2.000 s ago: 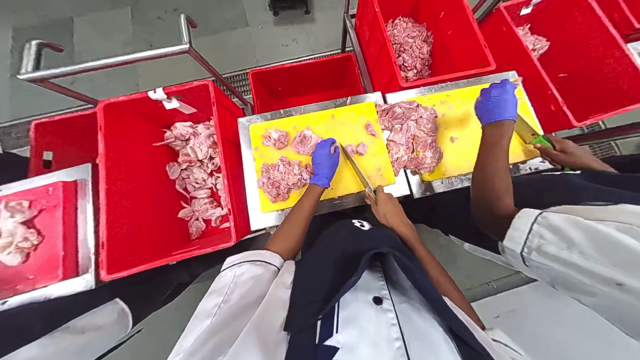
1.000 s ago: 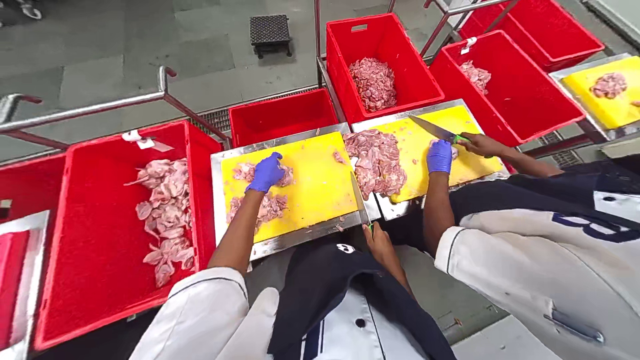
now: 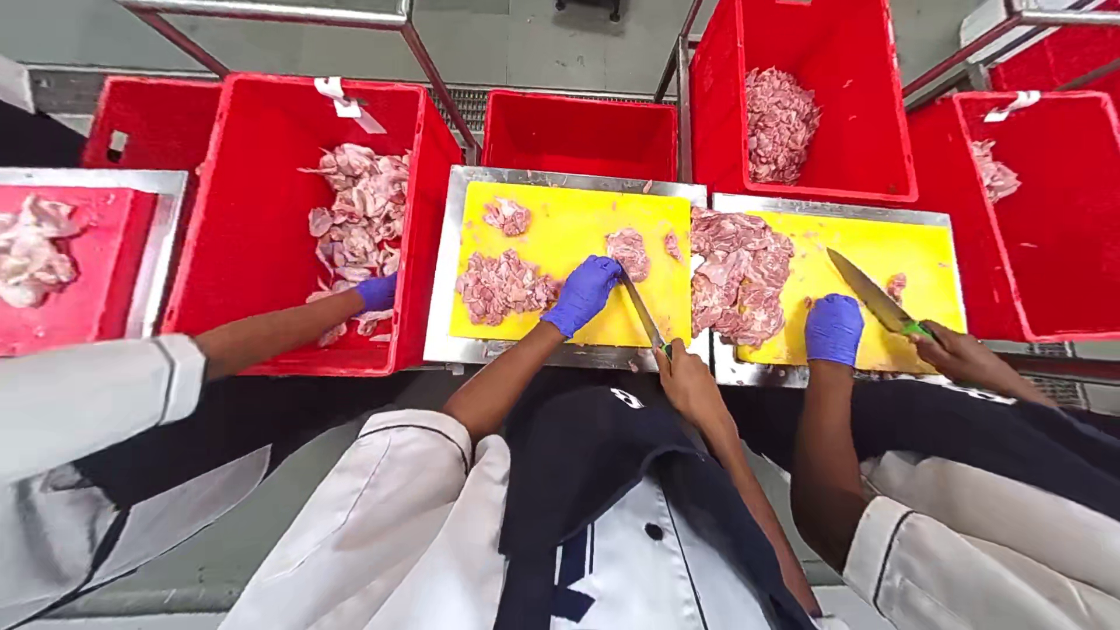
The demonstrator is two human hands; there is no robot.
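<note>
My left hand (image 3: 584, 296), in a blue glove, touches the lower left edge of a flat piece of raw meat (image 3: 628, 254) on the yellow cutting board (image 3: 560, 206). My bare right hand (image 3: 691, 378) grips the green handle of a kitchen knife (image 3: 641, 308) at the board's near edge; the blade points up and left, its tip by my left fingertips and the meat. A heap of cut meat (image 3: 503, 287) lies left of my left hand, with a smaller pile (image 3: 507, 216) above it. A small scrap (image 3: 672, 245) lies near the board's right edge.
At right, a co-worker's gloved hand (image 3: 833, 330) and knife (image 3: 871, 289) are over another yellow board (image 3: 857, 229), beside piled meat (image 3: 739, 276). At left, another person's gloved hand (image 3: 378, 293) reaches into a red crate (image 3: 236, 219) of meat. More red crates (image 3: 582, 131) stand behind.
My left hand has moved right from the left-hand meat to the flat piece. The knife blade is now over the board beside it. Another person's hand has come into the left crate.
</note>
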